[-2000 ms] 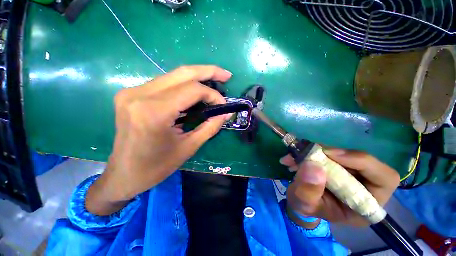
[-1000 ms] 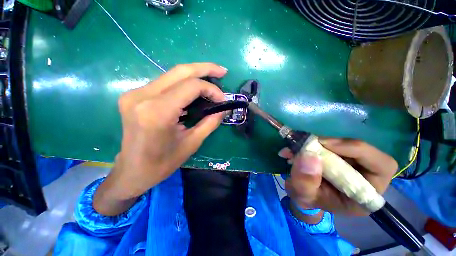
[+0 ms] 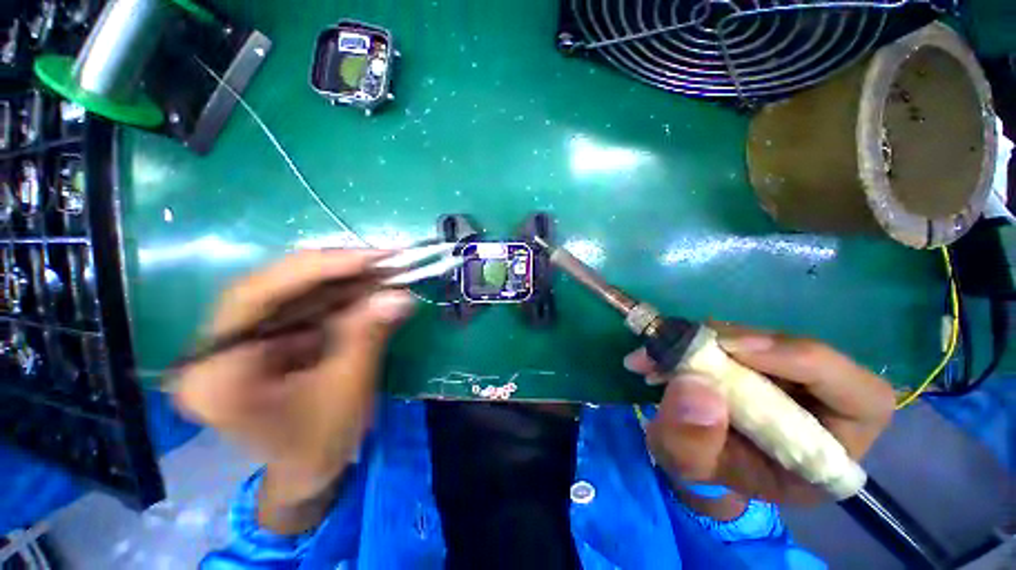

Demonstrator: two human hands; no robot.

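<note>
A watch housing with a silver rim and a green patch inside sits in the black fixture on the green mat. My left hand, blurred, holds tweezers left of the housing, their pale tips parted near its upper left edge. My right hand holds the cream-handled soldering iron, its thin tip near the housing's upper right corner; contact cannot be told. Solder wire runs from the silver and green spool towards my left hand.
A second housing lies at the back. A black grid tray with housings stands at the left. A round fan guard and a brown cylinder stand at the back right, with a yellow wire below. Tiny bits lie at the bench edge.
My left hand has moved left off the housing, and its tweezers now point at it from the left. The whole housing and fixture show. The view has shifted, showing more spool and tray.
</note>
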